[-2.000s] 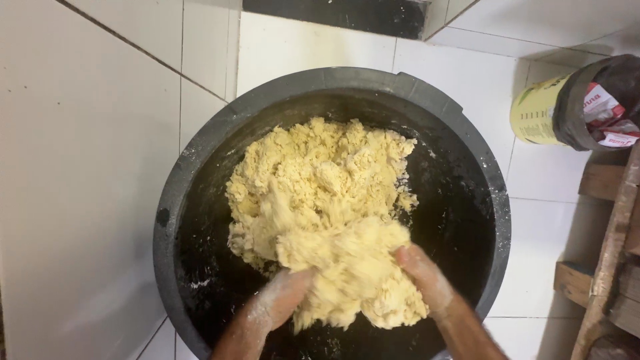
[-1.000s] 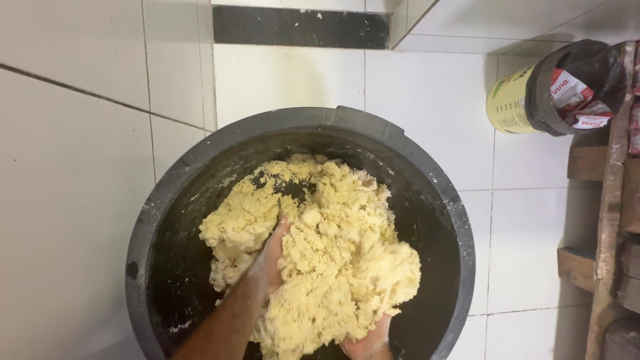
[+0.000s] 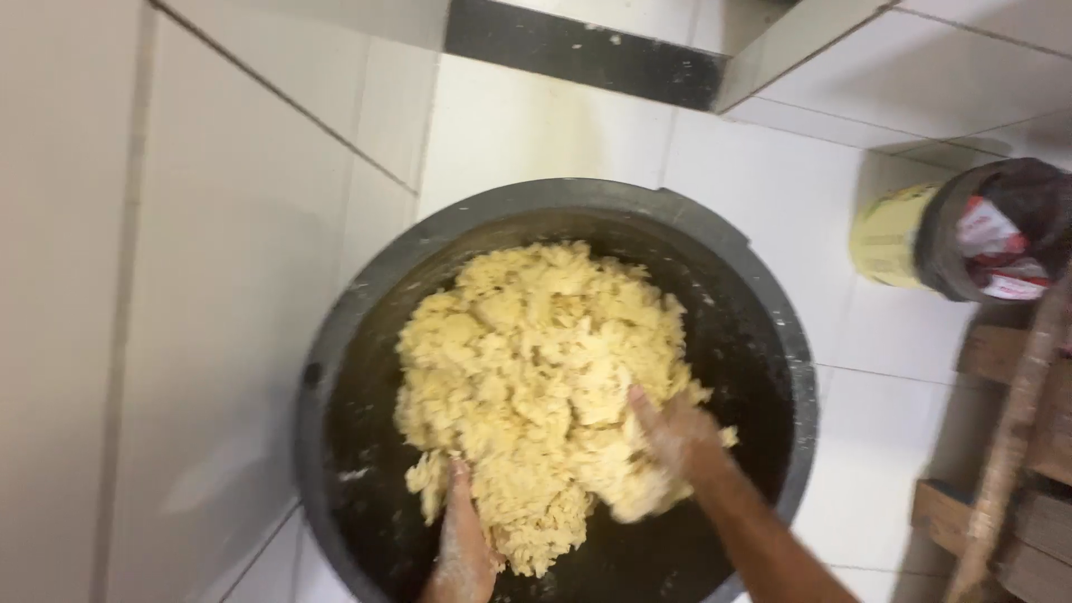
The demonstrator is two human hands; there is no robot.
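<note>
A large heap of shaggy, pale yellow dough (image 3: 536,360) lies in a round black plastic tub (image 3: 800,402), whose inner wall bears floury smears. My left hand (image 3: 466,536) is at the heap's lower left edge, its fingers partly hidden against the dough. On the right side of the heap my right hand (image 3: 678,435) presses into the dough, thumb and fingers apart, with a loose clump beneath it. Both hands are dusted with flour. Whether either hand has closed round any dough cannot be told from this view.
White tiled floor (image 3: 737,184) surrounds the tub, and a tiled wall (image 3: 226,251) rises close on its left. To the right stand a yellow bucket (image 3: 892,239) lined with a dark bag holding wrappers, and a wooden rack (image 3: 1005,452).
The dough, spread round a gap one second ago, is now a fuller heap. My right hand has come up from the tub's lower edge onto the dough; my left hand sits lower on its left side.
</note>
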